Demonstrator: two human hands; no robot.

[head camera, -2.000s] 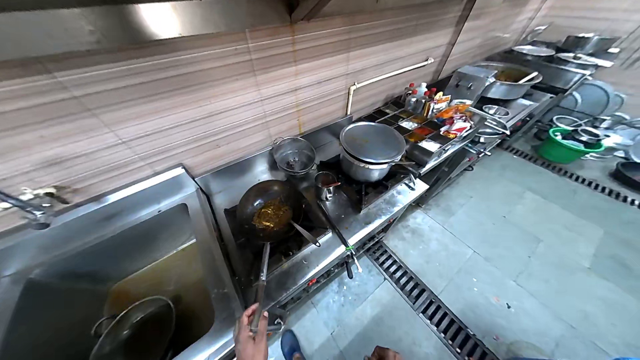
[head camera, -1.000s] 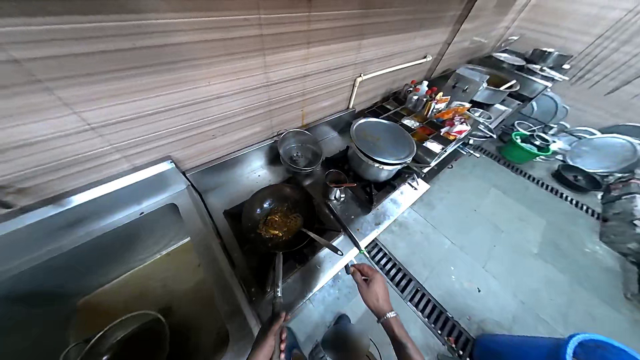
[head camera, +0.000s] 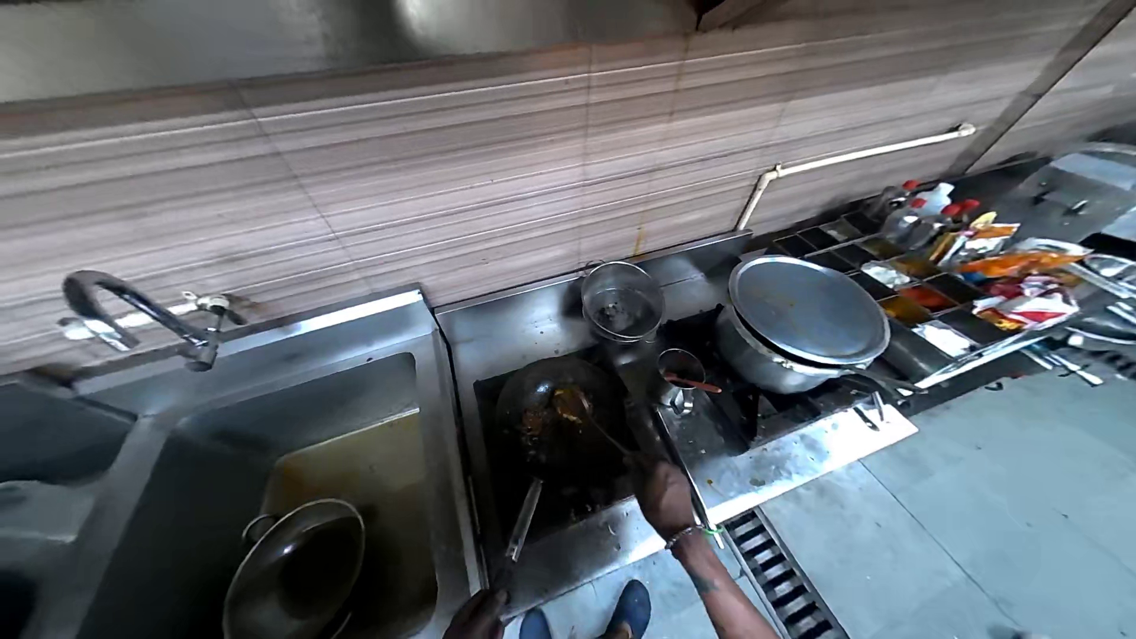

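Observation:
A dark wok (head camera: pixel 555 453) with browned food (head camera: pixel 537 422) in it sits on the left burner. My left hand (head camera: pixel 479 614), at the bottom edge, is closed on the wok's long handle (head camera: pixel 524 524). Above the stove's front, my right hand (head camera: pixel 661 493) holds a long-handled ladle (head camera: pixel 570 404), whose head rests in the food. Behind the wok stands a round metal pot (head camera: pixel 623 302). A small steel container (head camera: pixel 681 368) with a reddish-brown handle across it stands to the right.
A large pot with a metal lid (head camera: pixel 808 306) is on the right burner. Beyond it lie spice compartments (head camera: pixel 923 297), bottles (head camera: pixel 905 222) and packets (head camera: pixel 1029 297). To the left, a sink (head camera: pixel 355 461) holds murky water and a metal pan (head camera: pixel 297 568). A floor grate (head camera: pixel 781 568) runs below.
My right hand has moved left over the stove and now has the ladle in the wok. My left hand stays on the wok handle. The view has swung left.

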